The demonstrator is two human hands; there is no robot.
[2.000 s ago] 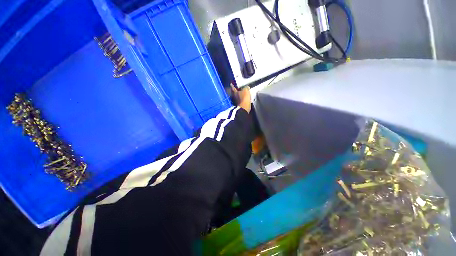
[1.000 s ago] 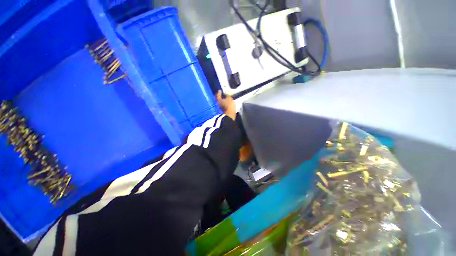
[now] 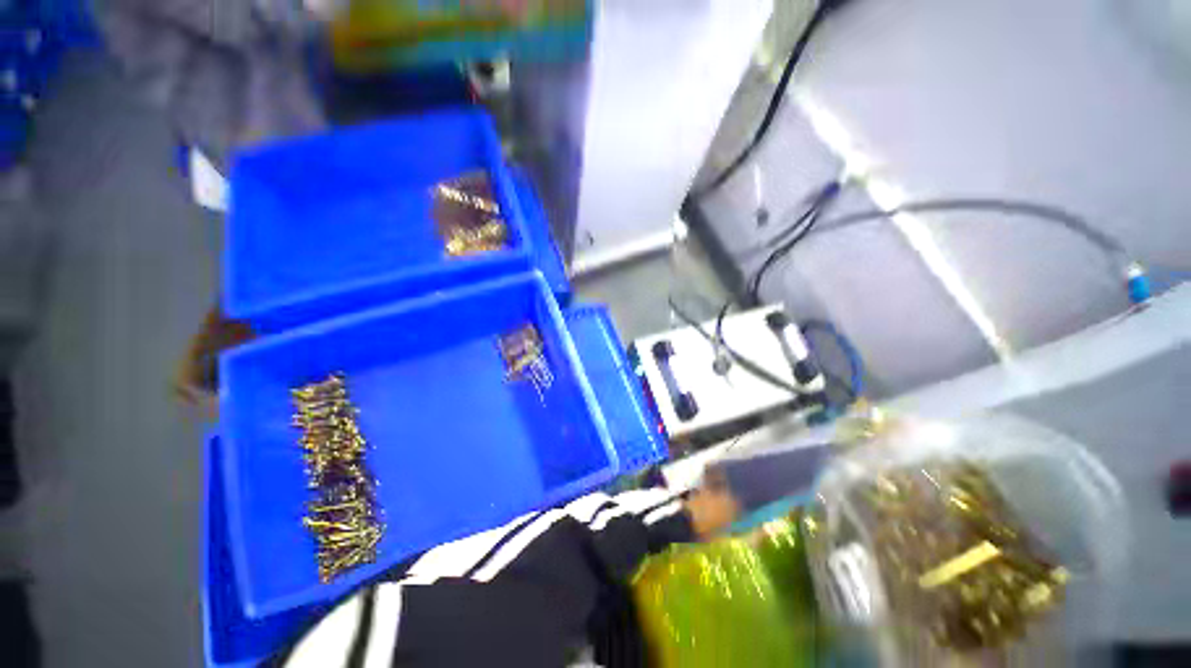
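My left hand (image 3: 712,506) is small and blurred near the bottom centre, at the end of a black sleeve with white stripes. It is beside the white control box (image 3: 726,371) with dark handles; its fingers are not clear and I cannot tell whether it holds anything. My right hand is not in view. The clear plastic bag (image 3: 1097,502) with brass-coloured parts (image 3: 960,555) lies at the lower right. The near blue bin (image 3: 451,450) holds a long heap of gold parts (image 3: 337,476) and a small group of parts (image 3: 523,355).
A second blue bin (image 3: 333,215) with gold pieces (image 3: 470,215) stands behind the near one. A yellow-green table surface (image 3: 725,594) shows beside the bag. Black cables run over the control box to the pale cabinet (image 3: 967,144). Grey floor (image 3: 98,392) shows at left.
The view has swung and widened, so both bins, the cabinet and the floor show. My left hand now appears lower in the picture, below the control box.
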